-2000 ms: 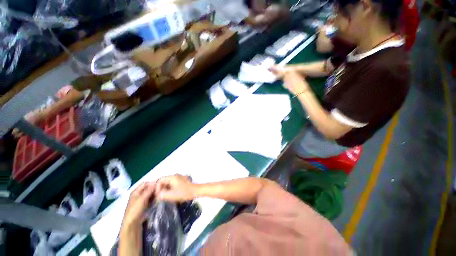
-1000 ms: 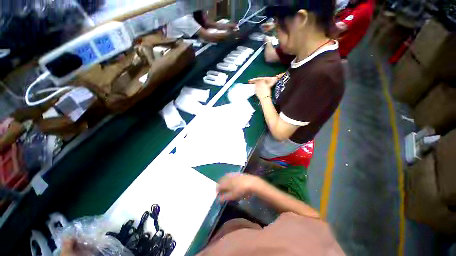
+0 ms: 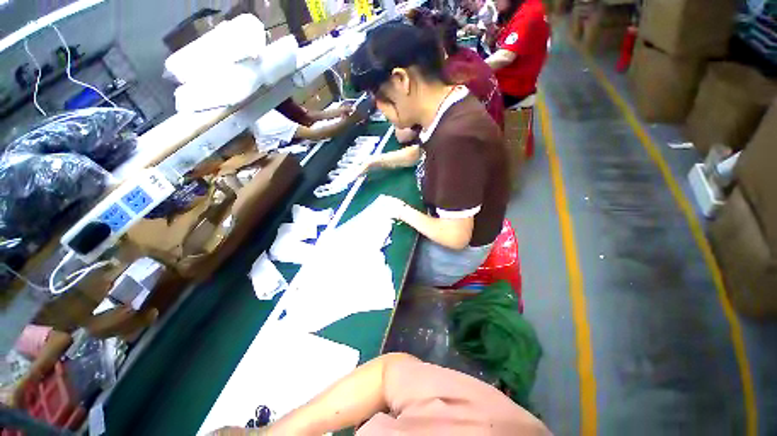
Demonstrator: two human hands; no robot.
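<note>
A few black cable loops (image 3: 258, 417) show at the bottom edge, on the white work mat (image 3: 294, 370). My right forearm reaches across the mat from the right. My right hand (image 3: 226, 431) is mostly cut off by the bottom edge, just left of the cables, and whether it holds anything is hidden. My left hand is out of the picture. A wide stack of white sheets (image 3: 349, 264) lies beyond the mat. Loose white pouches (image 3: 268, 277) lie on the dark green conveyor belt (image 3: 204, 341).
A worker in a brown shirt (image 3: 464, 157) sits ahead with hands at the white sheets. Left of the belt are torn brown cartons (image 3: 247, 204), a power strip (image 3: 119, 213) and a red divided tray (image 3: 51, 396). A green cloth (image 3: 498, 332) hangs at right.
The view has lifted forward. My right hand has moved from the mat's right edge to its lower left. My left hand and the clear plastic bag have left the picture.
</note>
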